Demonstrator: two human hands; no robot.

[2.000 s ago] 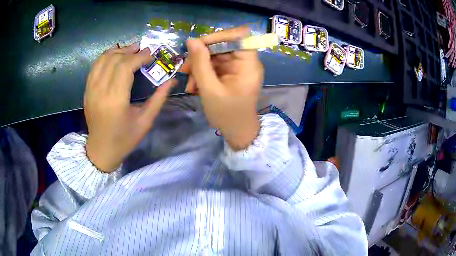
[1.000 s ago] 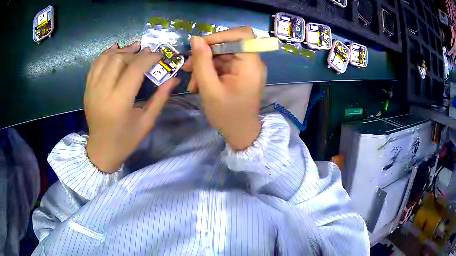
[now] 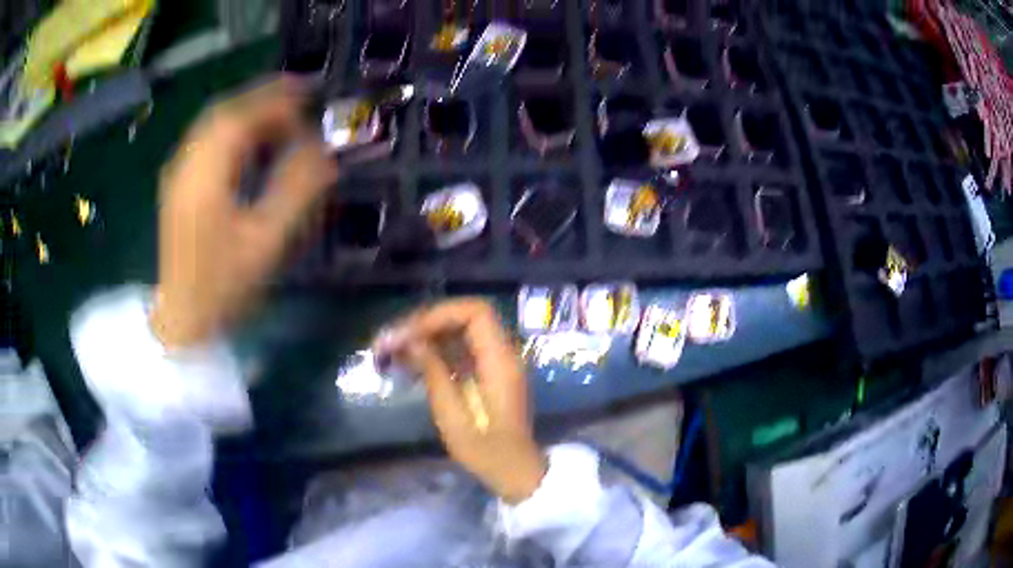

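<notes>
My left hand is raised at the tray's left edge, blurred, with thumb and forefinger apart and nothing visible between them. My right hand is lower, over the bench. Its fingertips pinch a small pinkish, dark-edged watch case, seen blurred and nearly edge-on. The cream tweezers handle shows against the right palm; the metal tips are not visible. Several open watch cases with yellow and white insides lie in a row right of my right hand.
A black foam tray fills the area beyond, with watch cases and dark glossy units in it. Another tray lies to the right. Tiny yellow bits lie at bench left. A white box-shaped machine stands lower right.
The view has swung toward the trays. My left hand has left the case and moved up and away. The case is now at my right fingertips, and the tweezers are tucked in the right palm.
</notes>
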